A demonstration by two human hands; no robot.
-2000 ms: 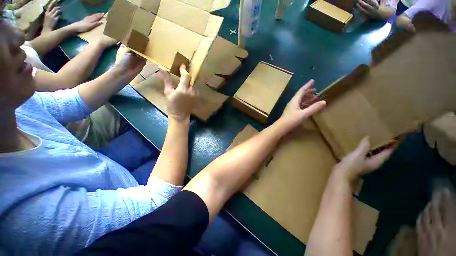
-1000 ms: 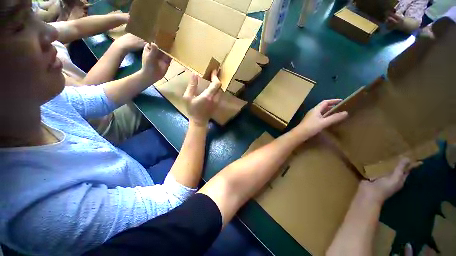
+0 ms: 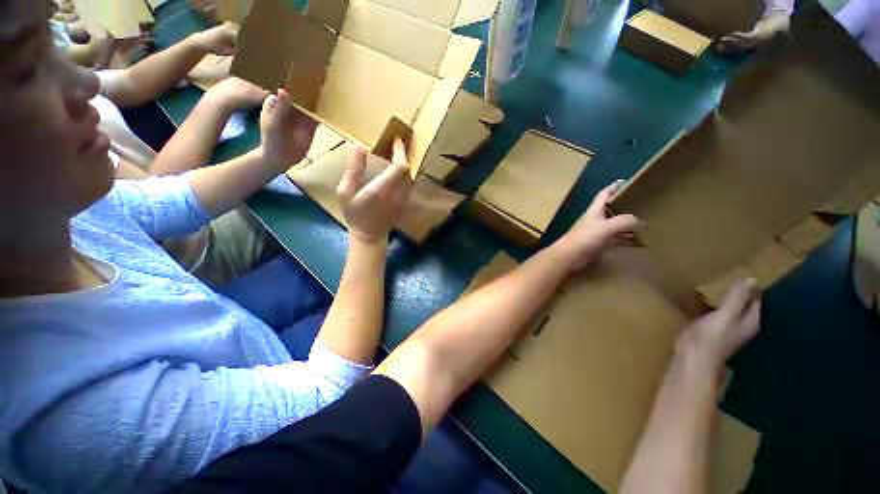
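A part-folded box is held up over the table at the right, its large panel rising toward the upper right. My left hand grips its left side wall, fingers over the edge. My right hand holds its near edge, where a narrow wall panel is partly turned up. The fingers of my right hand are partly hidden behind the cardboard. A flat cardboard blank with small dark slots lies on the table under my hands.
A finished box lies beyond my left hand. A neighbour in light blue holds another part-folded box at the left. Upright posts stand behind. Another box lies at the far side.
The narrow near wall panel now shows partly turned up, and my right hand has shifted along that edge. The view swung right and slightly back. Both hands keep hold.
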